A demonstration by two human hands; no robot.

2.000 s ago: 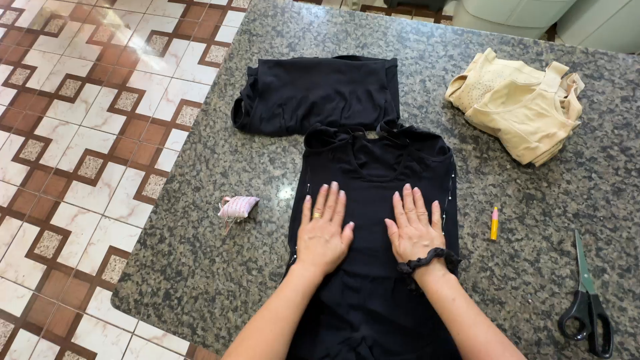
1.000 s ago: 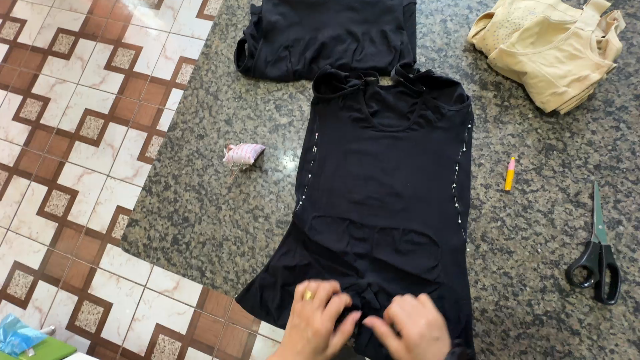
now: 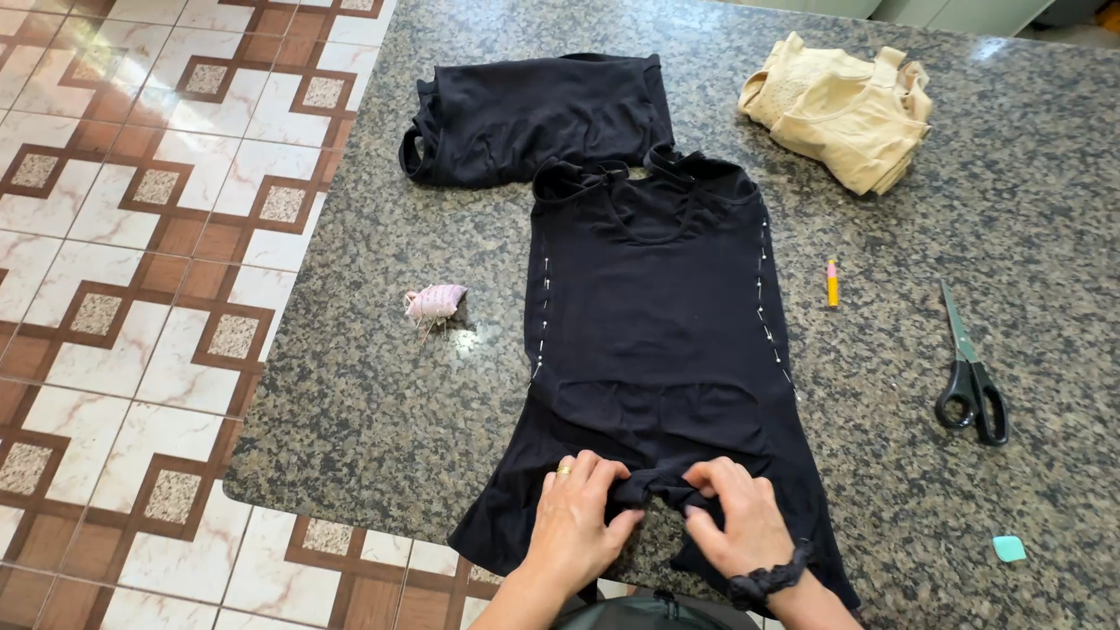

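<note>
A black one-piece garment with shorts legs lies flat on the granite counter, straight pins running down both its sides. At its crotch, my left hand, wearing a ring, pinches the fabric between thumb and fingers. My right hand, with a black scrunchie on the wrist, grips the same crotch fabric a little to the right. Above the neckline sits a folded black garment. A pink pincushion with pins is to the left. On the right lie a yellow-and-pink pencil stub and black-handled scissors.
A folded beige garment lies at the back right of the granite counter. A turquoise piece, perhaps tailor's chalk, is near the lower right. The counter's left edge borders a tiled floor.
Both hands have moved from flat on the garment's torso down to its crotch, where they now hold the fabric. The legs of the garment are now in view, spread apart.
</note>
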